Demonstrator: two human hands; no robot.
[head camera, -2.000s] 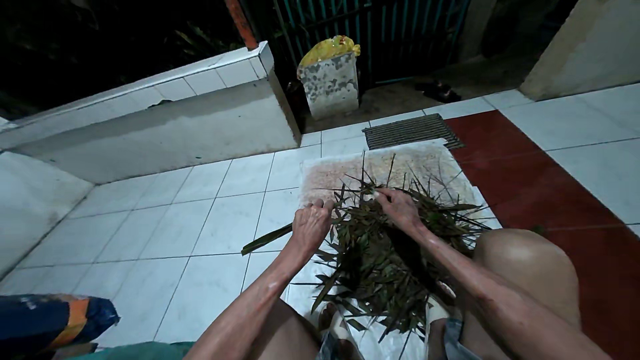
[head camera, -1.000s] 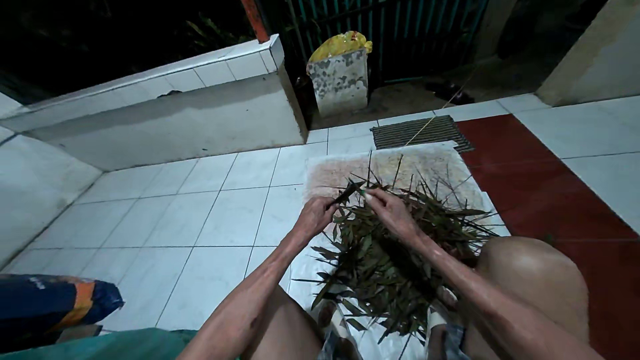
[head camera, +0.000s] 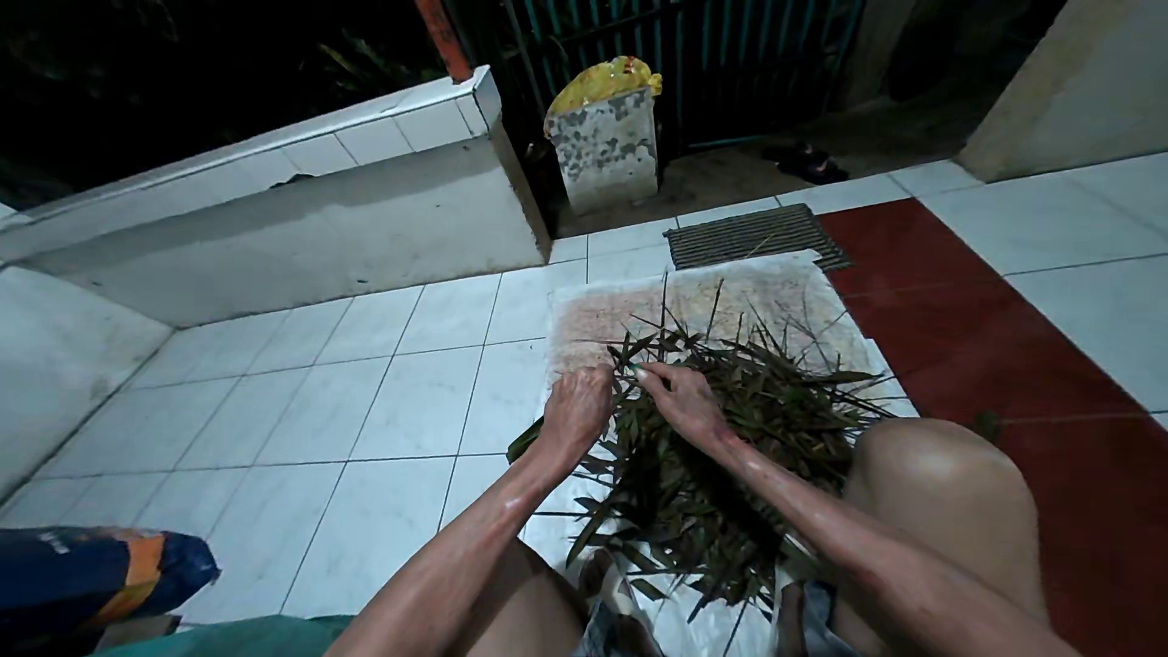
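Note:
A heap of cut leafy stems (head camera: 739, 447) with narrow dark green leaves lies between my feet, partly over a stained whitish mat (head camera: 602, 315). At the heap's upper left edge, my left hand (head camera: 581, 401) is closed around leaves, whose ends show below its wrist side. Close to its right, my right hand (head camera: 680, 397) pinches a small green piece between thumb and fingers, beside a leafy tip. The two hands nearly meet. What lies inside the left fist is mostly hidden.
A ribbed grey mat (head camera: 757, 237) lies beyond the whitish one. Farther off stand a low wall (head camera: 301, 237), a concrete block (head camera: 607, 155) with a yellow plastic bag (head camera: 607, 82), and a barred gate (head camera: 730, 73). A dark blue and orange bag (head camera: 91, 575) sits at lower left.
A long leaf bundle stuck out left of my left hand two seconds ago; one second ago both hands held a dark leafy piece between them. Now leaf ends show beneath the left wrist.

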